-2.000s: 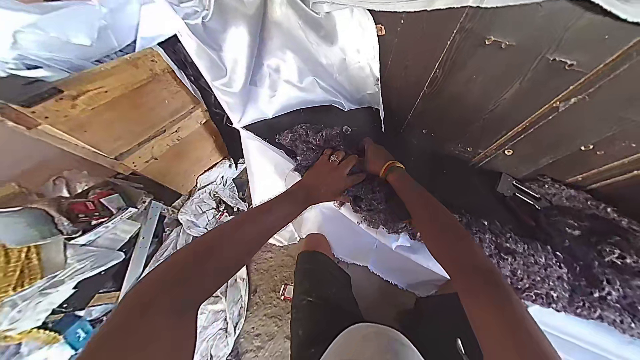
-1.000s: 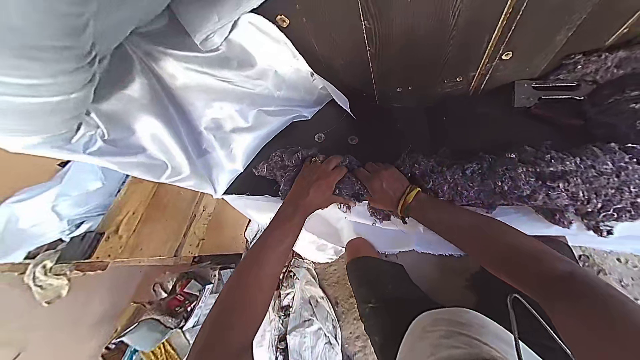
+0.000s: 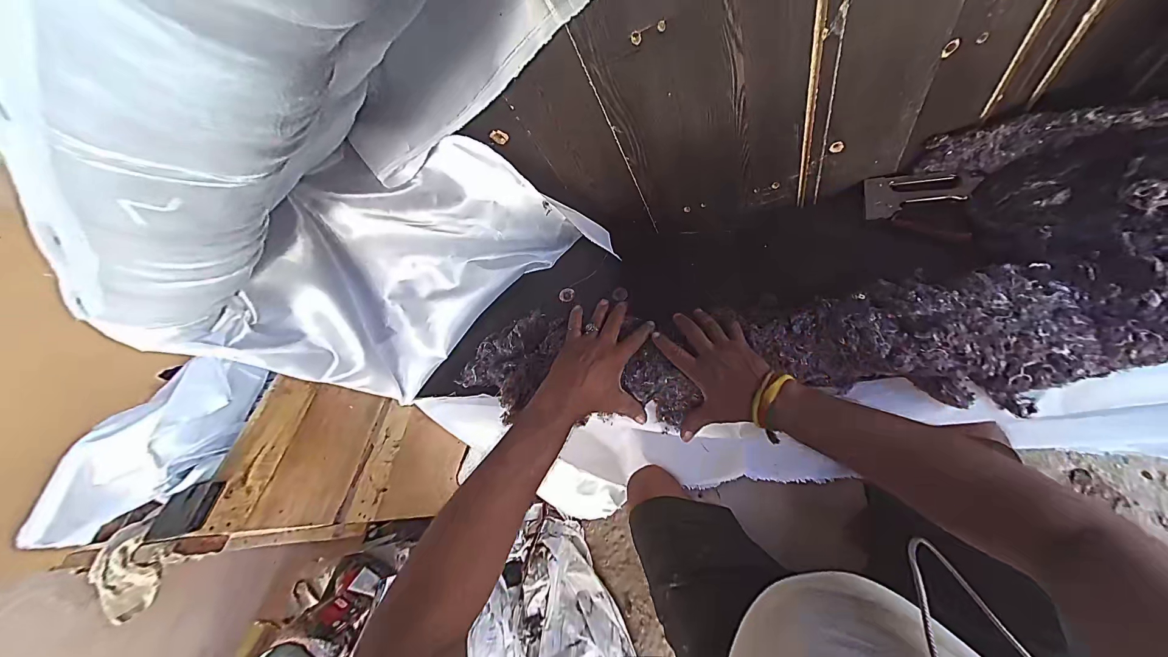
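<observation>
My left hand (image 3: 598, 365), with a ring on one finger, lies with its fingers spread on the left end of a long strip of dark, curly fiber stuffing (image 3: 858, 338). Beside it my right hand (image 3: 716, 370), a yellow band at its wrist, rests spread on the same stuffing. The fingertips of both hands nearly meet. Under the stuffing's near edge runs white cloth (image 3: 712, 461) with a frayed border. Behind the hands is a dark surface with round marks. Shiny white satin fabric (image 3: 401, 265) drapes down at the left.
A staple gun (image 3: 917, 196) lies at the back right against the stuffing. Dark wooden boards (image 3: 693, 100) rise behind. A bulky white wrapped bundle (image 3: 173, 155) fills the upper left. Below it are a wooden panel (image 3: 338, 447) and crumpled plastic sheeting (image 3: 557, 584).
Both hands, bunched in the stuffing a second ago, now lie flatter on it with fingers spread. The view has swung since the first frame, bringing the white bundle in at upper left.
</observation>
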